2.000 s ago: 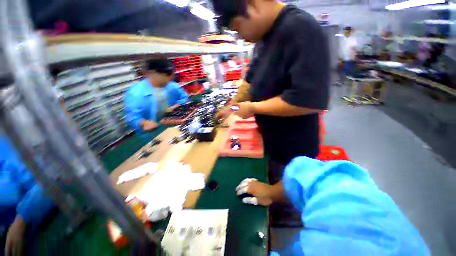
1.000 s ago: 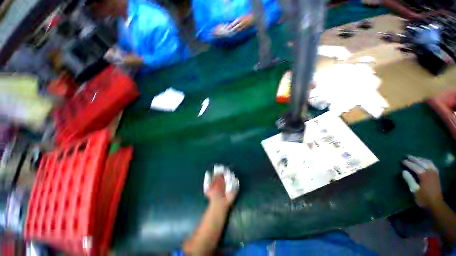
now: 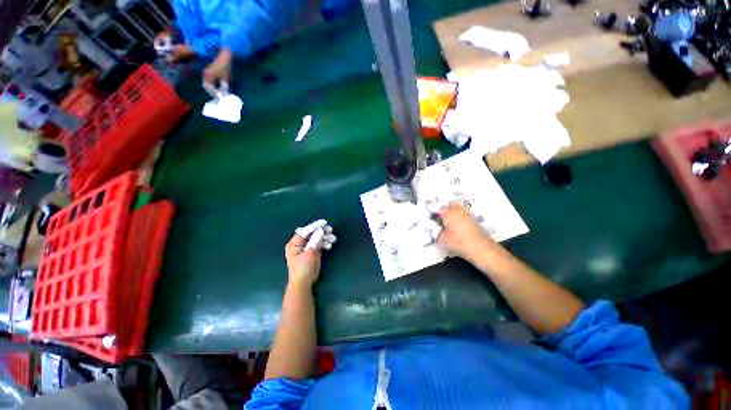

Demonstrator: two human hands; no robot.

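Note:
My left hand (image 3: 311,245), with white covers on its fingertips, is half curled over the green mat; no part shows in it, and whether it holds anything is unclear. My right hand (image 3: 458,229) is over the white printed paper mat (image 3: 501,215), its fingertips at a white crumpled wipe (image 3: 407,227) lying there. Whether the fingers grip the wipe or a part is hidden. A small grey jar with a dark top (image 3: 400,178) stands on the paper's upper left, beside the metal post (image 3: 394,72).
Red plastic trays (image 3: 84,260) stand at left. A pile of wipes (image 3: 513,104) and a parts heap (image 3: 681,24) lie on brown board. An orange-red box (image 3: 435,104) is behind the post. A black round thing (image 3: 557,174) and a pinkish-red tray (image 3: 691,188) are at right. A person sits opposite.
My right hand has moved left from the far right onto the paper; the black thing in it no longer shows. White cloth now lies on the paper. My left hand no longer shows the cloth bundle.

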